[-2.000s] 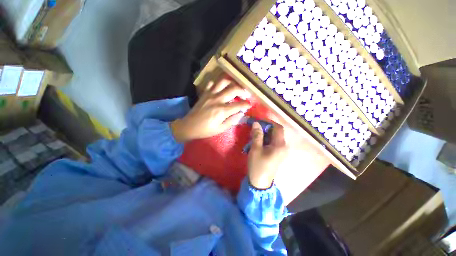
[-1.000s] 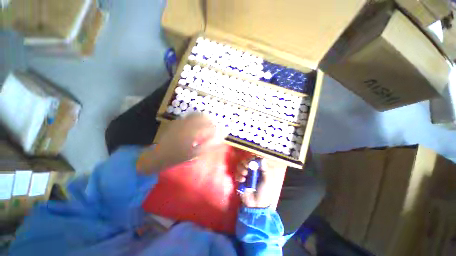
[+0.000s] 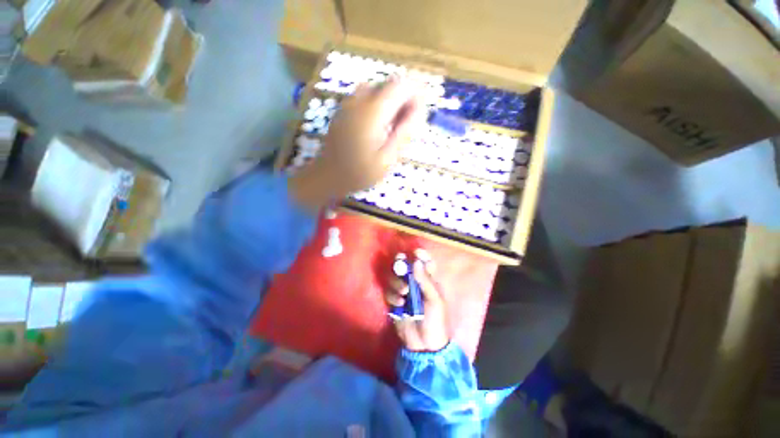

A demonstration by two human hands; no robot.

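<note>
My left hand (image 3: 368, 137) is blurred over the left part of the divided carton (image 3: 532, 184). A blurred dark blue capacitor (image 3: 449, 122) shows at its fingertips, near the edge of the far row. My right hand (image 3: 432, 312) is low over the red mat (image 3: 316, 316), closed around blue capacitors (image 3: 414, 295) with white pads at their upper ends. Loose white pads (image 3: 332, 243) lie on the mat below my left wrist. Rows of white-padded capacitors (image 3: 436, 197) fill much of the carton. A dark blue patch without visible pads (image 3: 492, 104) is in the far row.
The carton's raised flap (image 3: 462, 30) stands behind it. A carton marked AISHI (image 3: 684, 94) is at the upper right and a large brown carton (image 3: 667, 316) at the right. Other cartons (image 3: 94, 205) stand on the grey floor at the left.
My left hand has moved from the mat up over the carton, uncovering loose pads. My right hand still holds capacitors. The view has turned, and the carton appears more level than two seconds ago.
</note>
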